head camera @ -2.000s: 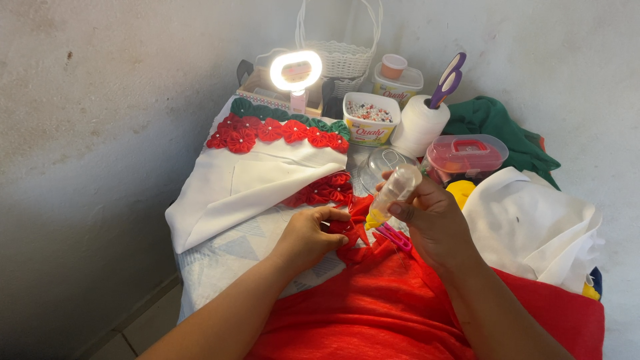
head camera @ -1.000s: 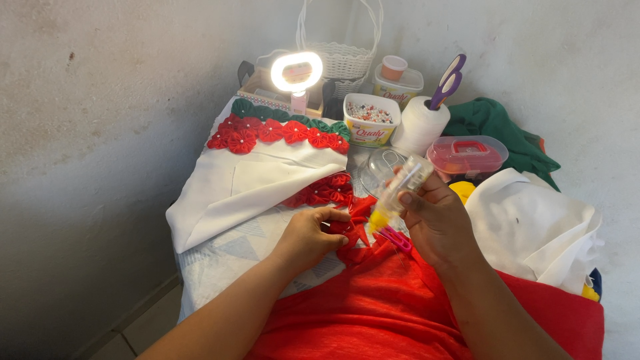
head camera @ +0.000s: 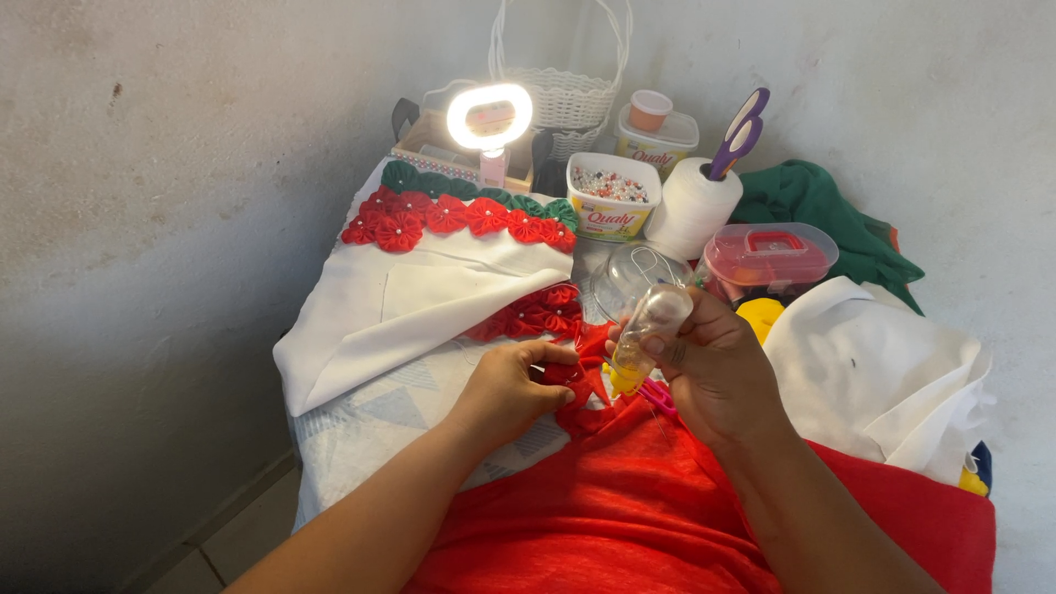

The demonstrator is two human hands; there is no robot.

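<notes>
My left hand [head camera: 524,388] pinches a piece of red fabric [head camera: 582,384] between thumb and fingers. In my right hand [head camera: 714,363] is a clear plastic glue bottle [head camera: 652,330], tilted with its yellow tip down beside that fabric. Pink-handled snips [head camera: 657,398] lie just under the tip, partly hidden by my right hand. White cloth [head camera: 412,305] trimmed with red fabric rosettes [head camera: 487,216] and green ones [head camera: 429,180], pearl beads at their centres, spreads beyond my left hand. A folded part shows more red rosettes [head camera: 536,313].
Behind stand a lit lamp [head camera: 492,147], a white wicker basket [head camera: 569,95], a tub of beads [head camera: 612,198], a white thread cone [head camera: 693,206] holding purple-handled scissors [head camera: 738,136], and a clear-lidded box [head camera: 771,256]. White fabric [head camera: 874,371] is bunched at right.
The glue bottle in my right hand has tilted slightly between frames, its tip staying near the red fabric. My left hand has stayed in about the same place.
</notes>
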